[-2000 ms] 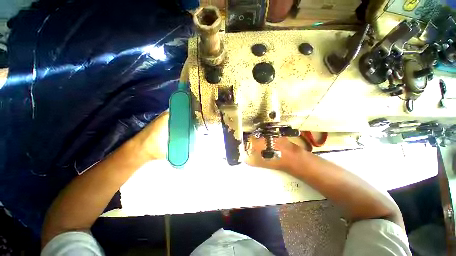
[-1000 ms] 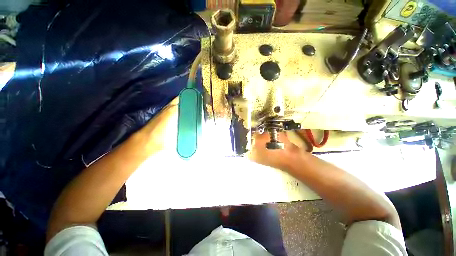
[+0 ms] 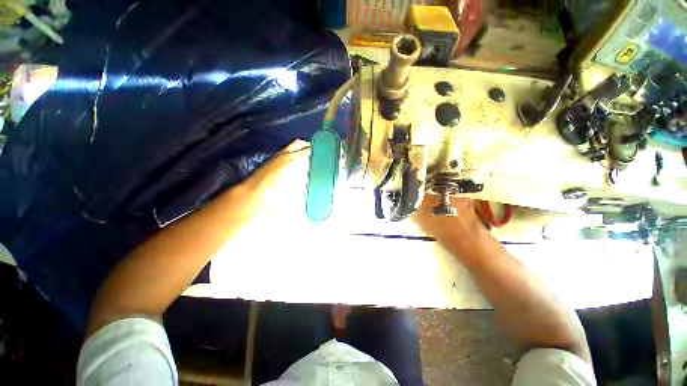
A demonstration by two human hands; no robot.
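Note:
The shiny dark navy garment [image 3: 188, 113] is heaped at the left of the cream sewing machine [image 3: 482, 128]. My left hand [image 3: 282, 170] lies at the garment's right edge, left of the teal-green lamp [image 3: 324, 177]. Glare and the lamp hide its fingers. My right hand [image 3: 444, 215] is beside the needle area, partly behind the tension assembly [image 3: 444, 188], and its fingertips are hidden. The presser area [image 3: 388, 203] is between the hands. Glare washes out whatever lies under the fingers there.
Red scissor handles [image 3: 495, 215] lie under the machine arm, right of my right hand. Dark metal thread parts [image 3: 603, 124] stand on the machine at the right. A yellow and black box [image 3: 435, 32] is behind the machine. The white table [image 3: 361, 275] has its front edge near my lap.
The whole view has shifted, so the machine and garment appear further right. My left hand appears slightly higher beside the lamp. The metal lever by the needle appears in a different position.

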